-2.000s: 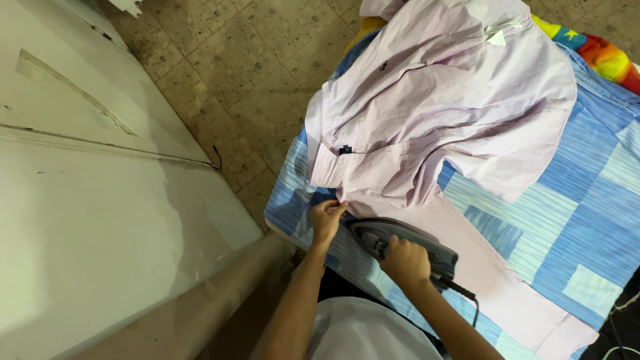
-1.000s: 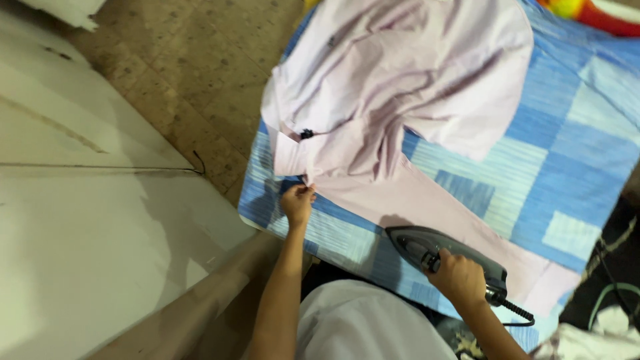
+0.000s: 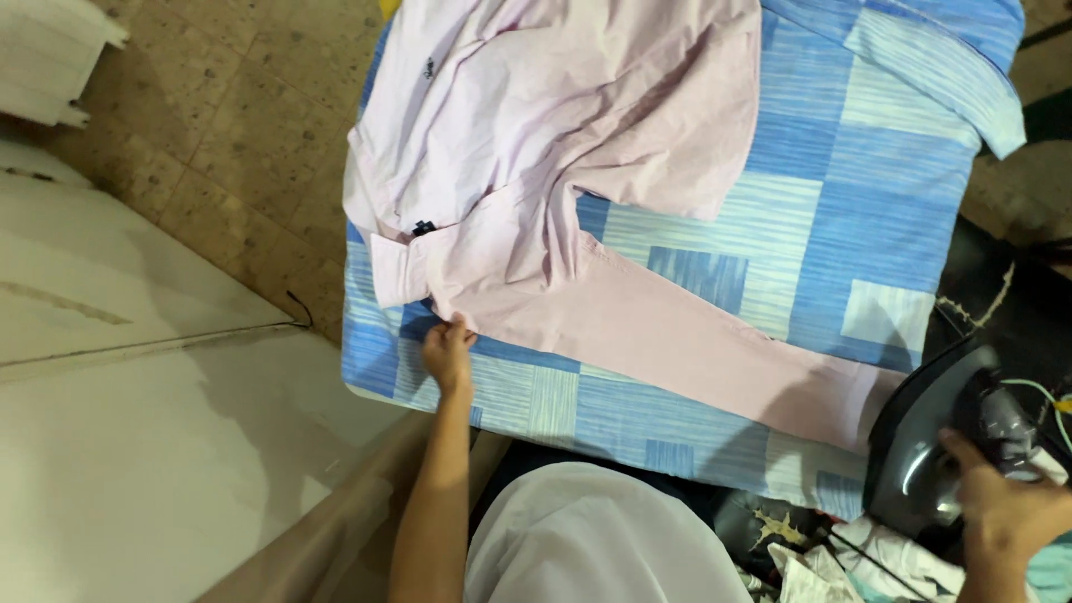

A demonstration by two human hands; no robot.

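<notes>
A light pink shirt (image 3: 536, 151) lies on a surface covered with a blue patchwork-pattern cloth (image 3: 879, 218). One sleeve (image 3: 670, 335) stretches flat toward the lower right, while the body is rumpled. My left hand (image 3: 450, 352) pinches the shirt's edge just below the collar (image 3: 400, 270). At the right, my right hand (image 3: 997, 502) holds a dark clothes iron (image 3: 930, 452), raised and tilted beside the cuff end of the sleeve. The iron hides part of the cuff, and its handle is blurred and partly covered by my fingers.
A pale cabinet or door panel (image 3: 151, 435) stands at the left, above a tiled floor (image 3: 243, 126). Crumpled cloths (image 3: 888, 561) and a cracked black seat (image 3: 745, 519) are at the lower right, with a light green cord (image 3: 1043, 389) near the iron.
My right hand has moved the iron rightward along the sleeve and lifted it off near the cuff. My left hand stays at the shirt's edge near the collar.
</notes>
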